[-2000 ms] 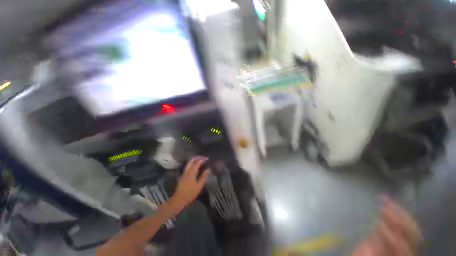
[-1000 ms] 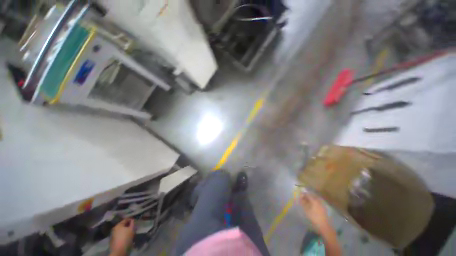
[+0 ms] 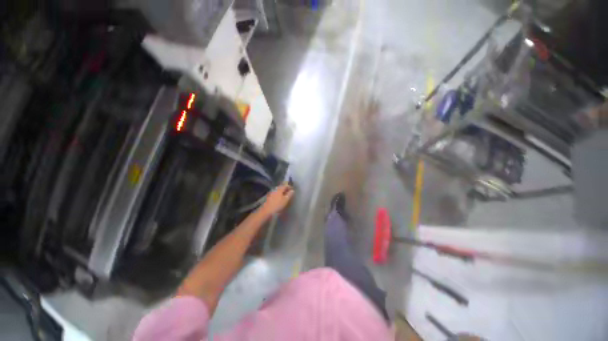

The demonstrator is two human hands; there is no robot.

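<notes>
My left hand (image 3: 280, 196) reaches forward from the left, with its fingers bent at the outer end of the dark feeder bank (image 3: 257, 181). The picture is blurred, and I cannot tell whether the fingers touch or hold anything. Orange-red lights (image 3: 185, 112) glow on a unit further up the machine. Silver strips run between the dark units on the left. My right hand is out of the picture.
A white machine panel (image 3: 233, 73) stands beyond the feeders. A red broom head (image 3: 381, 236) with a long handle lies at the lower right, beside a white surface (image 3: 513, 300) with dark tools. A metal-framed cart (image 3: 493, 143) is at the upper right. Yellow lines mark the grey floor.
The view has swung round to the feeder side of the machine. My left hand has reached forward to the feeder bank. My right hand and the brown bag have left the picture.
</notes>
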